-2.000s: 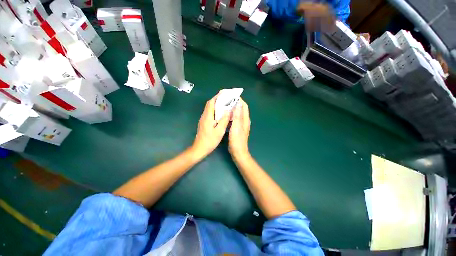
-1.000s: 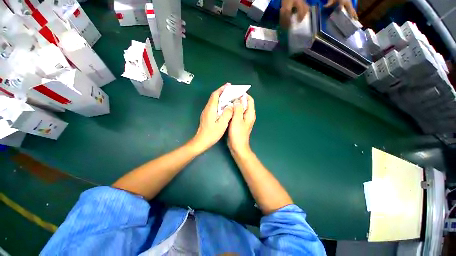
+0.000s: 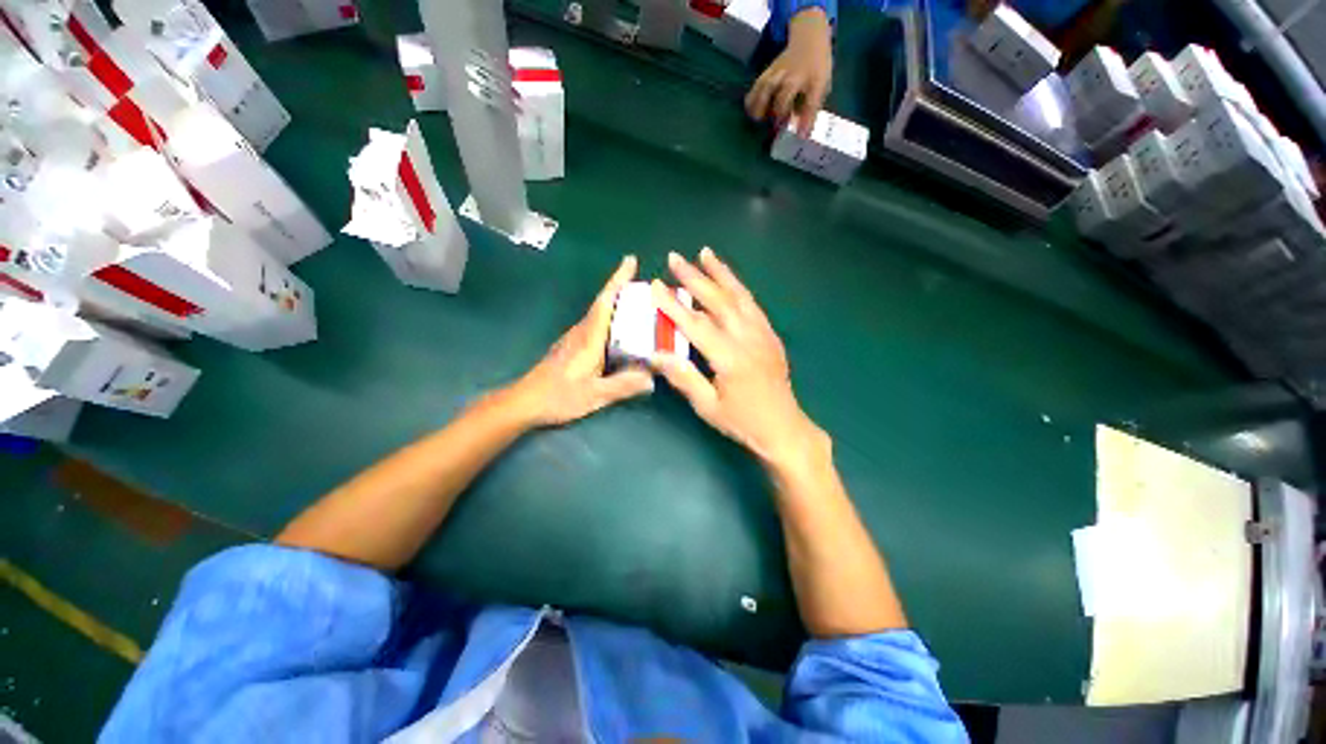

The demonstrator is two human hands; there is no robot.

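Observation:
A small white carton with a red band (image 3: 640,323) is between my two hands above the green table, its flat end towards me. My left hand (image 3: 582,364) is on its left side, thumb at the lower edge. My right hand (image 3: 739,356) lies over its right side, fingers spread across the red band. No raised flap shows on it. An open carton with raised flaps (image 3: 422,233) stands by the post.
Many open cartons (image 3: 247,189) crowd the left. A metal post (image 3: 487,131) is bolted ahead. Another person's hand (image 3: 800,73) touches a carton beside the scale (image 3: 974,146). Stacked cartons (image 3: 1222,189) stand far right, a cream board (image 3: 1171,581) at the right edge.
The carton's raised white flap no longer shows; the carton is turned with its red band up. My hands have spread apart around it. The other person's hand has moved left from the scale.

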